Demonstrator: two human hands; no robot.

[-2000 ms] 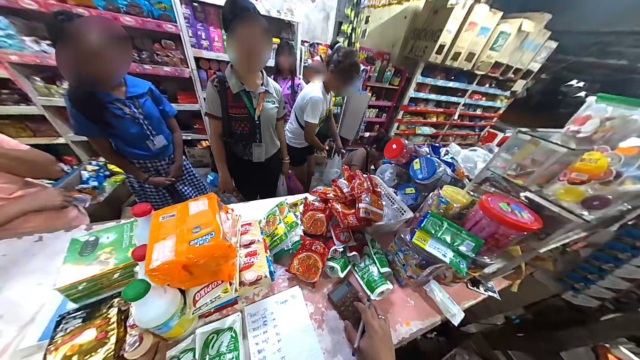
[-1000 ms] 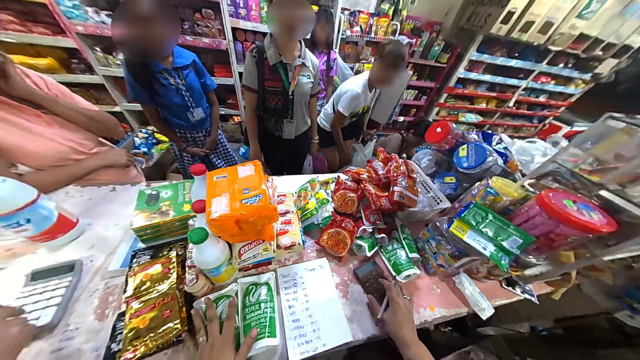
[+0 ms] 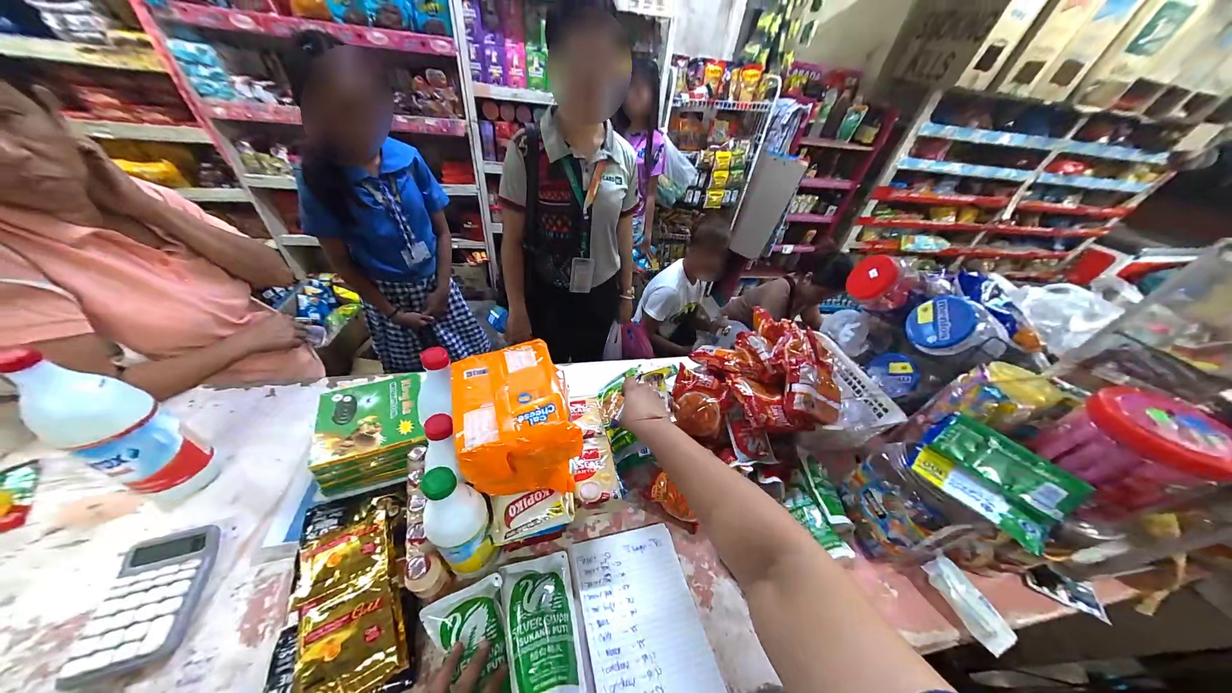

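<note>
My right hand (image 3: 643, 402) reaches across the counter and touches the green and yellow packets (image 3: 621, 390), between the orange snack pack (image 3: 520, 423) and the red sachets (image 3: 760, 375); its grip is hidden. At the bottom edge, my left hand (image 3: 467, 674) rests with fingers apart on a white and green vinegar pouch (image 3: 472, 616). A second vinegar pouch (image 3: 544, 630) lies beside it, next to a handwritten paper list (image 3: 640, 616). Gold sachets (image 3: 351, 606), a green-capped bottle (image 3: 457, 520) and a coffee pack (image 3: 531, 515) stand or lie close by.
A calculator (image 3: 144, 602) and a large bottle (image 3: 115, 423) are at left, green boxes (image 3: 366, 428) behind. Plastic jars (image 3: 1145, 438) and a white basket (image 3: 857, 385) crowd the right. Several people, including one in a blue shirt (image 3: 375, 212), are across the counter before stocked shelves (image 3: 1030, 159).
My right hand has moved forward from beside the dark device and pen near the list to the green and yellow packets. My left hand shows less, at the bottom edge. A person behind has crouched lower.
</note>
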